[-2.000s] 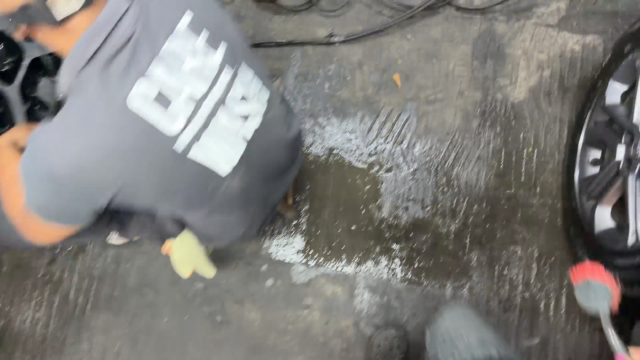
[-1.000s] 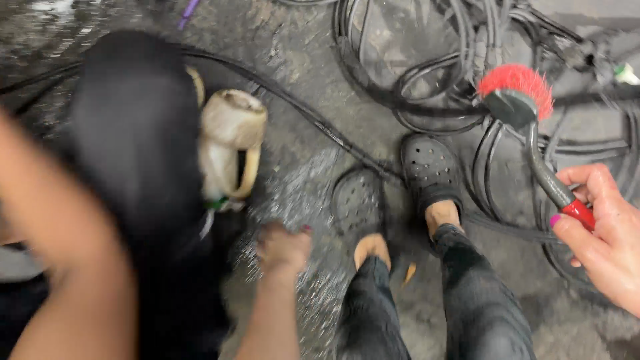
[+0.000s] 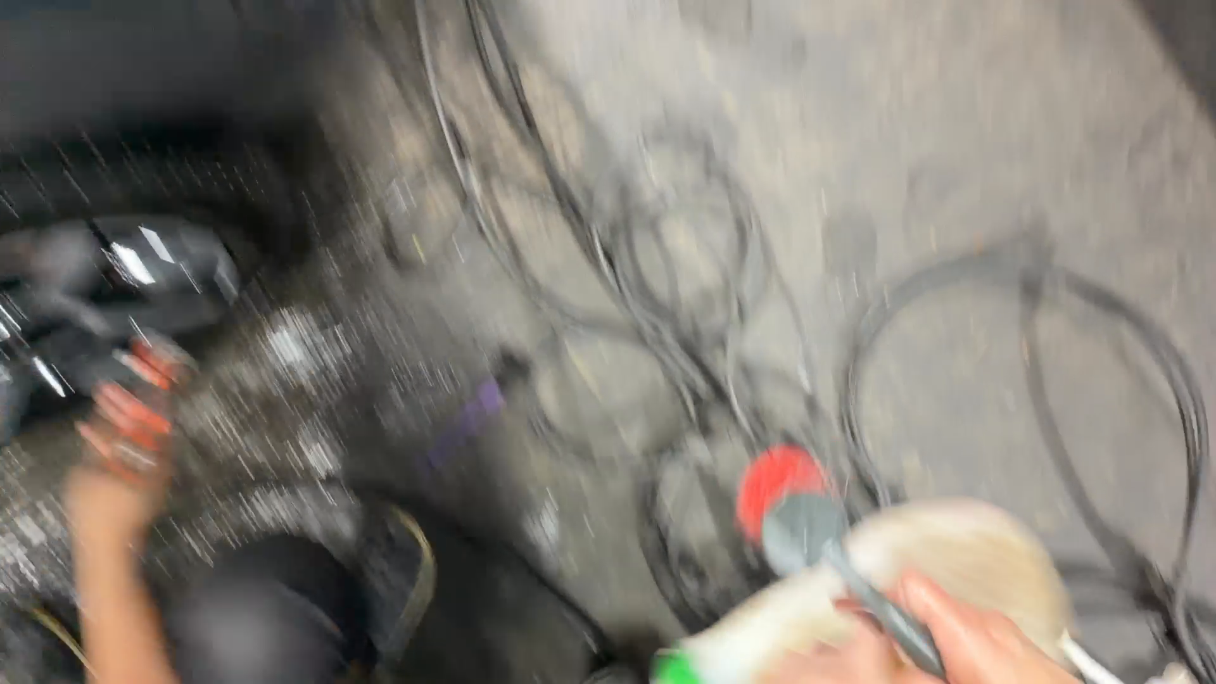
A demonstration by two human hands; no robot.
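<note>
A round scrub brush (image 3: 803, 532) with red bristles and a grey head and handle is at the lower right. My right hand (image 3: 978, 632) is closed around its handle. Beneath and behind the brush is a dirty off-white plastic jug (image 3: 959, 546), tilted, with a green part at its lower left end. My left hand (image 3: 826, 655) is at the jug near the bottom edge and appears to grip it; blur and the frame edge hide most of its fingers.
Black hoses (image 3: 655, 332) lie looped across the grey floor. At left, a co-worker's hand (image 3: 133, 427) with something orange-red is near a blurred wheel (image 3: 114, 266). The co-worker's dark head covering (image 3: 275, 608) is at the bottom. A purple item (image 3: 470, 418) lies mid-floor.
The view has swung strongly. One second ago my left hand was empty beside the jug; now it is at the jug, beside the right hand with the brush.
</note>
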